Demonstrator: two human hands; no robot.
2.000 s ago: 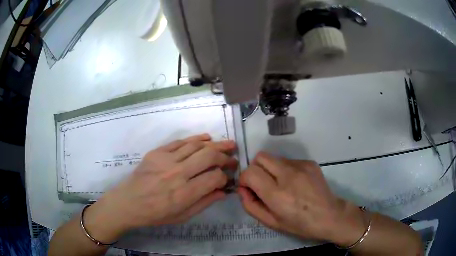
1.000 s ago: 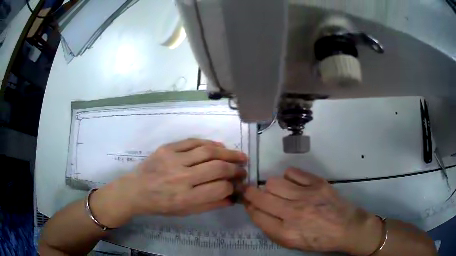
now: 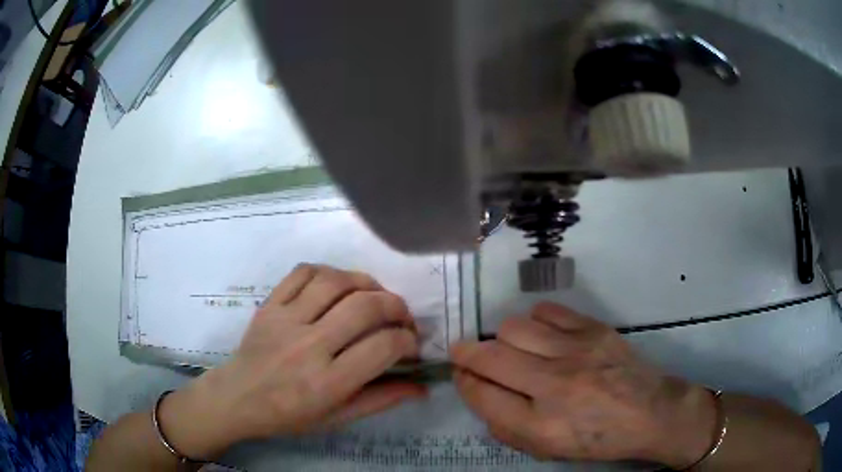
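Observation:
The white pattern template, with printed lines and writing, lies on a green fabric panel left of and below the sewing machine head. The green shows along its top and lower edges. My left hand lies over the template's lower right part, fingers curled, fingertips at the lower edge. My right hand pinches the panel's lower right corner between thumb and fingers. The machine head covers the template's upper right corner. The needle and presser foot are hidden.
The cream tension knob hangs at the head's front. Black thread snips lie at the right. Stacked cut panels lie at the far left. A printed ruler runs along the front table edge.
My left fingers have shifted left, away from the panel's right edge, baring the template's lower right corner. My right hand stays at the corner. The machine head looks nearer and covers more of the template.

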